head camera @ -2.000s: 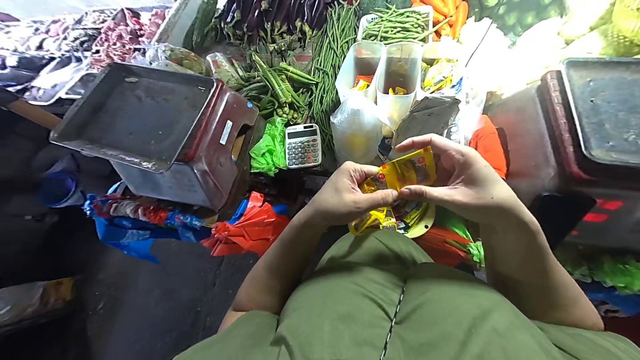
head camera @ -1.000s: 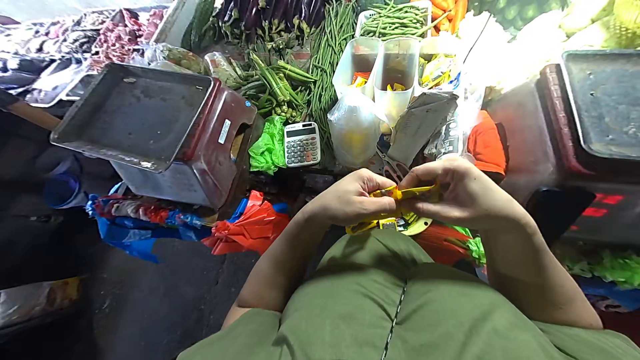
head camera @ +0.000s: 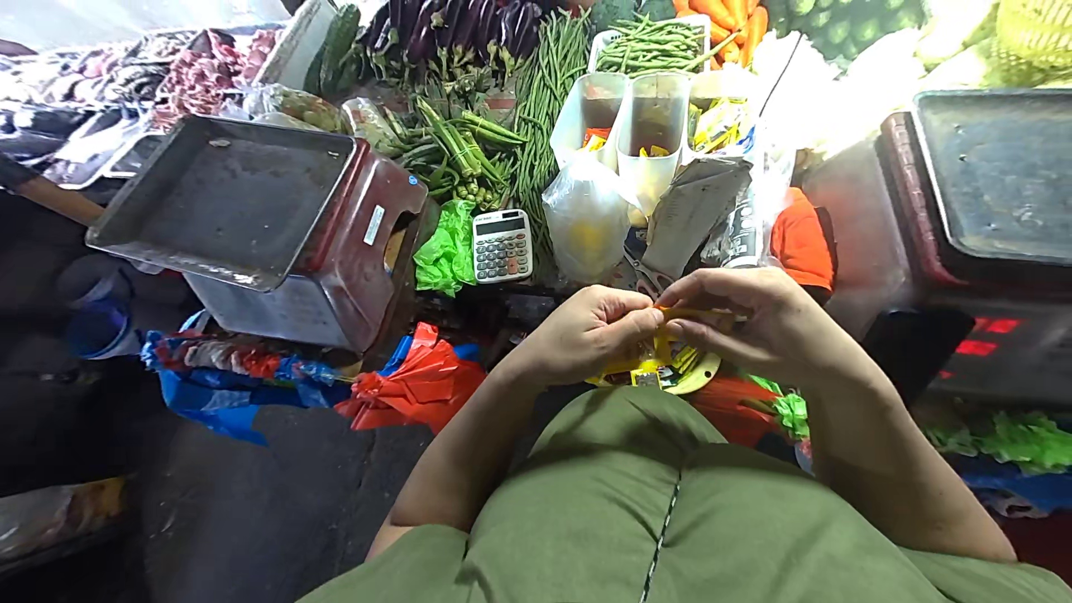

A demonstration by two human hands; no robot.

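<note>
Both hands meet just above my lap. My left hand (head camera: 590, 335) pinches one side of a small yellow packet (head camera: 666, 318), and my right hand (head camera: 741, 322) holds its other side between thumb and fingers. Much of the packet is hidden by the fingers. Right below them, a round yellow container (head camera: 699, 378) holds more yellow packets (head camera: 685, 360). A pair of scissors (head camera: 645, 272) lies just beyond the hands. Behind the scissors stand a clear plastic bag (head camera: 586, 222) with yellow contents and two tall translucent containers (head camera: 657, 113) with small packets at the bottom.
A calculator (head camera: 502, 245) lies beside a green plastic bag (head camera: 446, 251). Weighing scales with metal trays (head camera: 226, 193) flank the stall on both sides. Red plastic bags (head camera: 414, 381) hang at the front edge. Long beans (head camera: 544, 117), eggplants (head camera: 461, 29) and carrots (head camera: 729, 21) lie farther back.
Two seconds ago the yellow packet was spread out between my hands; now it is narrow and bunched between the fingertips. The hands remain close together above my lap.
</note>
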